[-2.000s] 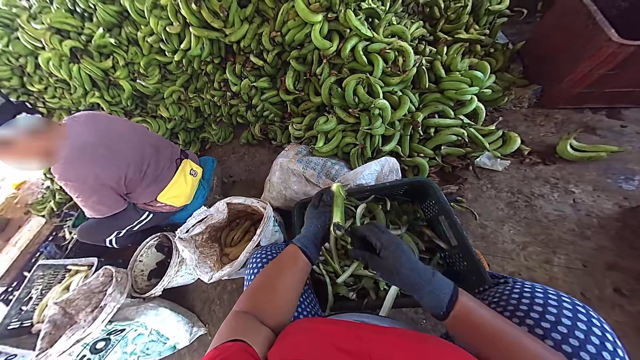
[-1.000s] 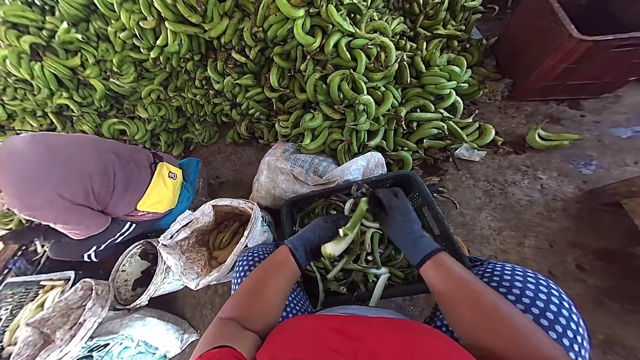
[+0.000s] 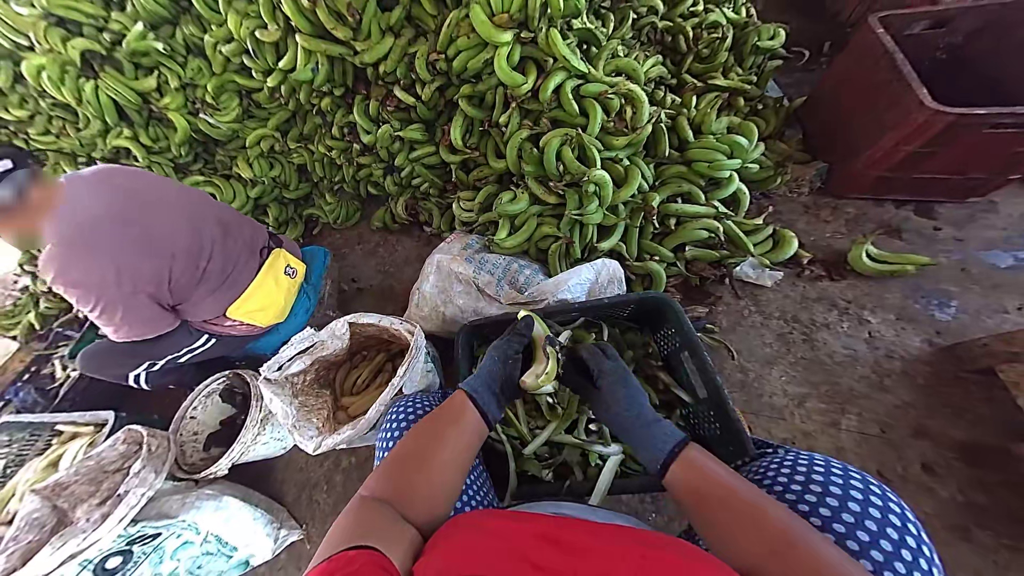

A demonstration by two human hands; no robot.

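Observation:
My left hand (image 3: pixel 502 370), in a dark grey glove, holds a partly peeled green plantain (image 3: pixel 542 356) upright above a black plastic crate (image 3: pixel 694 376). My right hand (image 3: pixel 602 382), gloved alike, is at the plantain's right side with its fingers bent; whether it grips a strip of peel or a tool cannot be told. Green and whitish peels (image 3: pixel 560 428) fill the crate between my knees. Left of the crate, peeled plantains (image 3: pixel 366 380) lie inside an open white woven sack (image 3: pixel 300 400).
A heap of green plantains (image 3: pixel 552 144) rises ahead. At the left a person (image 3: pixel 160 248) sits bent over. A dirty white bucket (image 3: pixel 260 436), more sacks (image 3: pixel 192 528) and a crate of peeled plantains (image 3: pixel 56 456) stand lower left. A red crate (image 3: pixel 896 136) is upper right.
The plantain is now more upright and in my left hand. My right hand has come down from the crate's far edge to beside it. The person at the left has the head in view again.

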